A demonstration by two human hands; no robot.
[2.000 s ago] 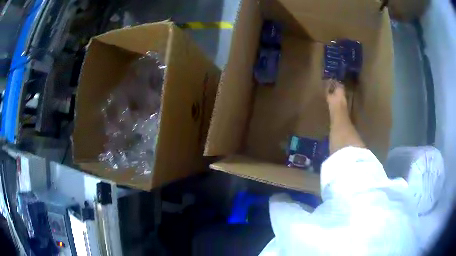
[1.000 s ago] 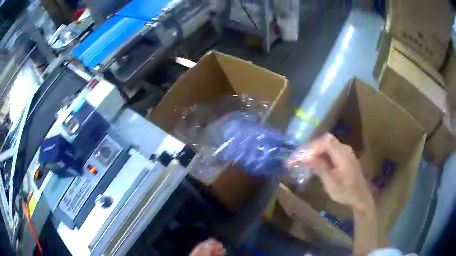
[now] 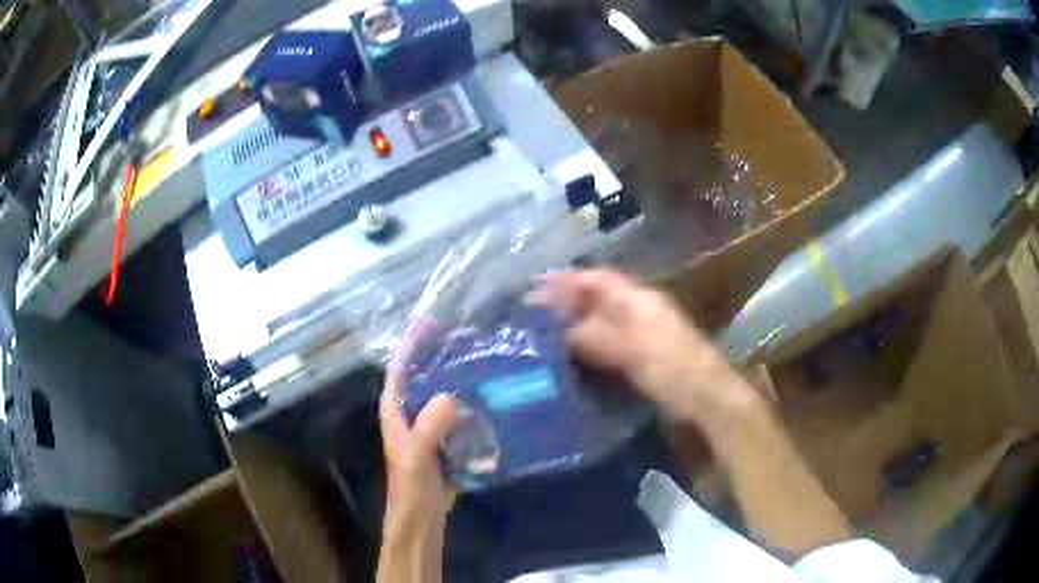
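Observation:
A dark blue smartwatch box (image 3: 530,393) with a light blue patch and a watch picture lies inside a clear film bag (image 3: 467,268). My left hand (image 3: 419,421) grips the box at its left side, thumb on its face. My right hand (image 3: 621,325) is at the upper right of the box with its fingers at the film; blur hides how firmly it holds. The loose end of the bag reaches over the sealing jaws (image 3: 308,355) of the impulse sealer (image 3: 342,188), whose switch is lit red.
Two blue boxes (image 3: 412,46) stand on the sealer housing. The scrap carton (image 3: 786,171) with clear film is at upper right, the supply carton (image 3: 968,342) with dark boxes at right. Another open carton (image 3: 194,512) is at lower left. A red cord (image 3: 119,239) hangs at left.
The view has turned left to the sealer. My right hand has brought the bagged box from the cartons to the sealer's front, and my left hand has come up and taken hold of it.

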